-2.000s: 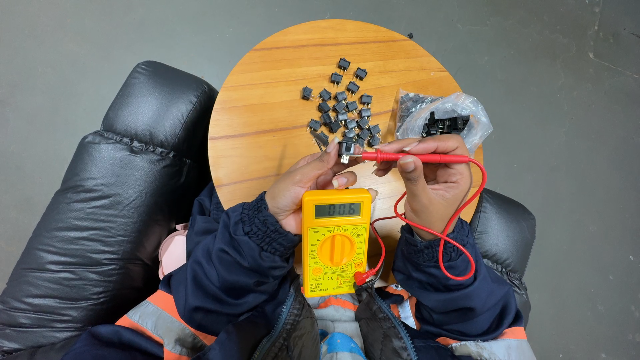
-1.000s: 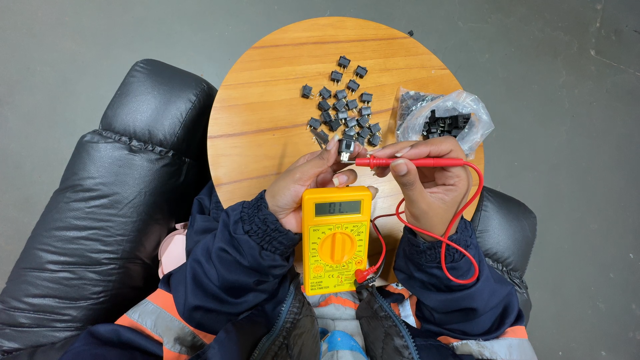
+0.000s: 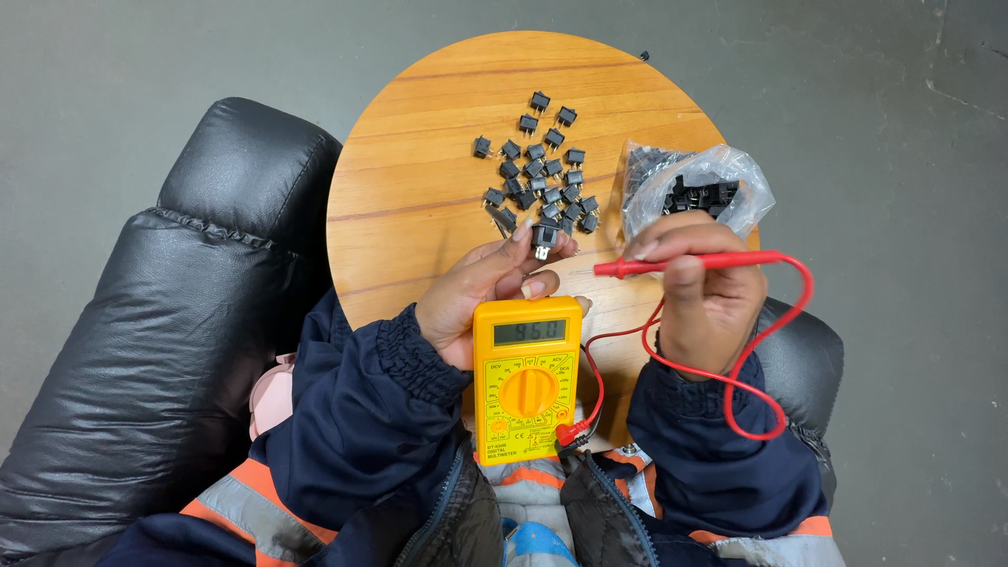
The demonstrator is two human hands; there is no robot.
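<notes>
My left hand pinches a black rocker switch between thumb and fingers, its metal terminals pointing toward me. The same hand supports a yellow digital multimeter, upright below the switch, its display lit with digits. In my right hand is the red test probe, its tip pointing left, apart from the switch. The probe's red lead loops down and back to the meter's lower right jack. A black plug sits beside the red one. Several more rocker switches lie loosely grouped beyond my left hand.
A round wooden table stands in front of me. On its right side lies an open clear plastic bag of black switches. Black padded armrests flank me, and a pink object is at my left side.
My right hand has drawn the red probe to the right, off the switch that it was at in both earlier frames. My left hand keeps the switch and meter in about the same place.
</notes>
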